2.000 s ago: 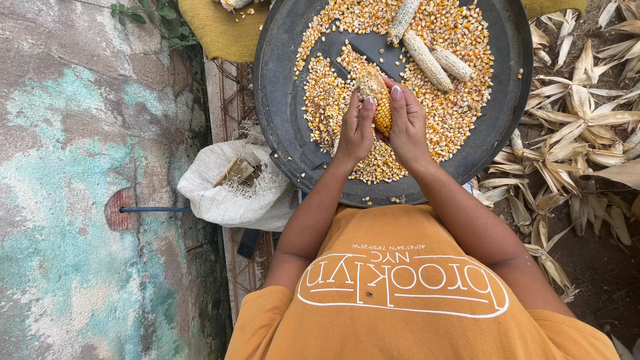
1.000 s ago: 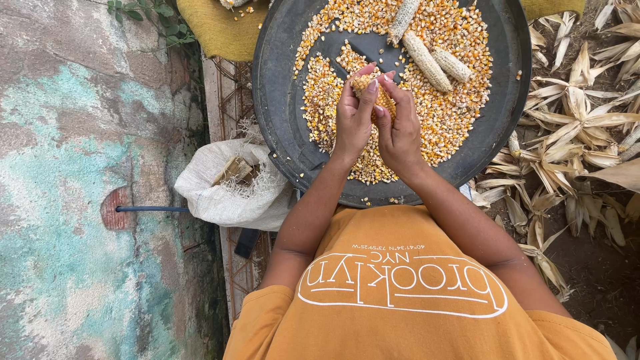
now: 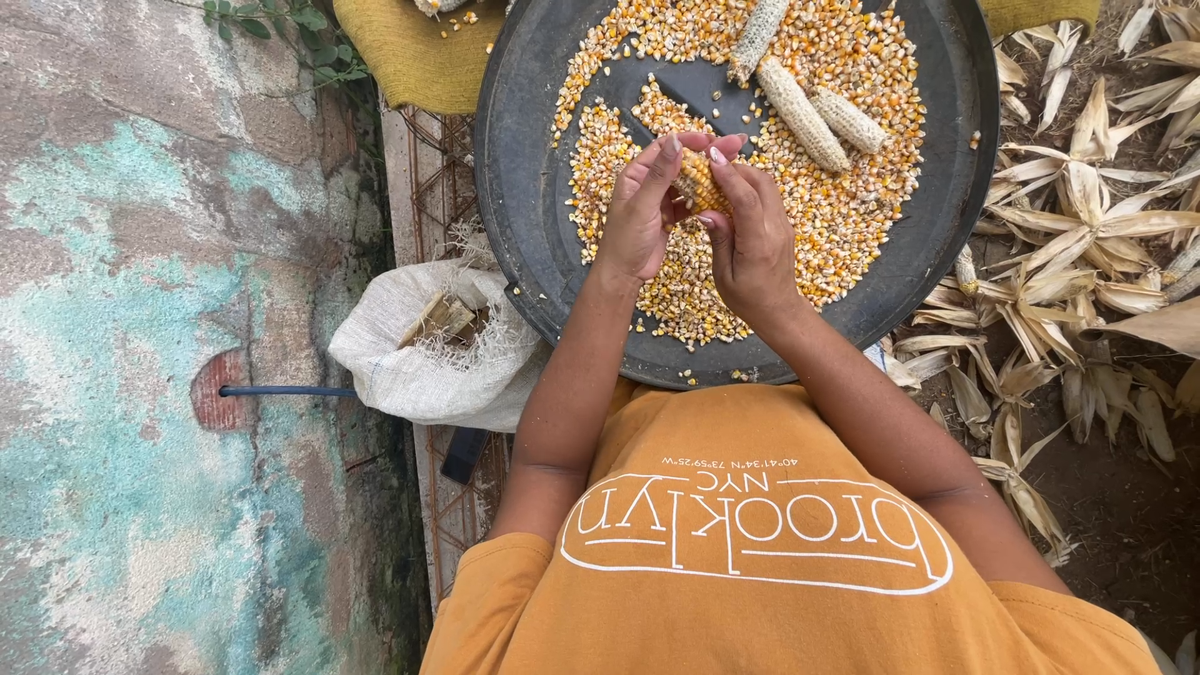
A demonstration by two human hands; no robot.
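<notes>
An ear of dried corn [image 3: 699, 184], yellow with kernels on it, is between my two hands above a round black tray [image 3: 525, 187]. My left hand [image 3: 647, 206] holds it from the left, its fingers curled around the far end. My right hand [image 3: 750, 225] grips it from the right, thumb and fingertips on the kernels. Loose yellow and white corn kernels [image 3: 844, 225] cover much of the tray beneath. Bare corn cobs [image 3: 802, 112] lie on the kernels beyond my right hand. My palms hide part of the ear.
A white woven sack [image 3: 394, 347] with pieces of plant matter stands left of the tray, near a painted wall [image 3: 122, 281] with a blue rod. Dry corn husks [image 3: 1087, 225] litter the ground at right. A mustard cloth [image 3: 412, 56] lies beyond the tray.
My hands have turned and shifted about the ear, with more of its kernels showing than one second ago. The cobs in the tray lie as before.
</notes>
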